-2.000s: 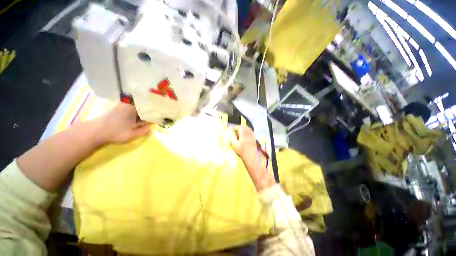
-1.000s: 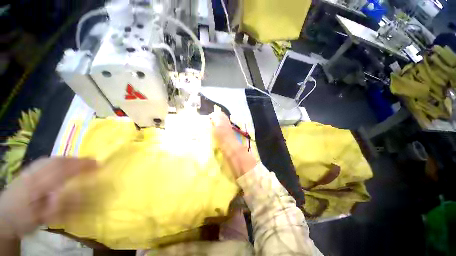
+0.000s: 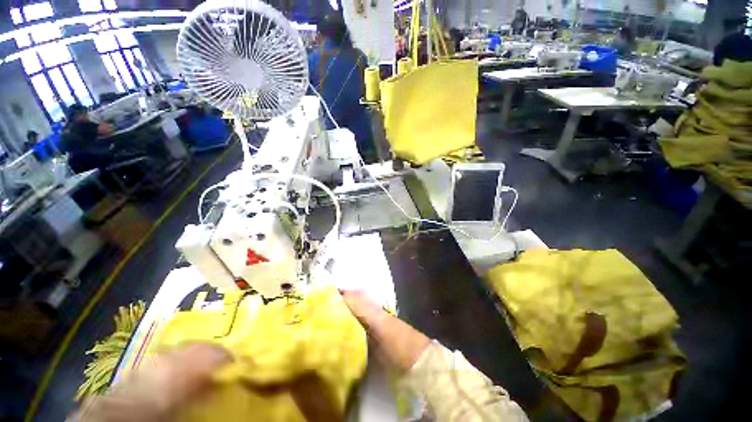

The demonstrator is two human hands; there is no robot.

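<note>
A yellow tote bag body (image 3: 280,354) lies on the template plate (image 3: 165,307), its far edge under the head of the white pattern sewing machine (image 3: 262,247). A brown patch shows on its near part. My left hand (image 3: 194,367), blurred, is over the bag's left part; whether it grips the fabric I cannot tell. My right hand (image 3: 379,325) is at the bag's right edge beside the machine head, its fingertips by the fabric; its grip is not clear.
A stack of yellow bags (image 3: 594,321) lies right of the black table strip. A control panel (image 3: 477,196) stands behind it. A yellow bag (image 3: 430,111) hangs behind the machine. A fan (image 3: 242,59) stands behind the head. A strap bundle (image 3: 114,346) hangs at left. A person (image 3: 342,82) is behind.
The view has tilted up, showing the fan and the factory floor. The bag has bunched nearer the head, with its brown patch now showing. My left hand has moved right over the bag.
</note>
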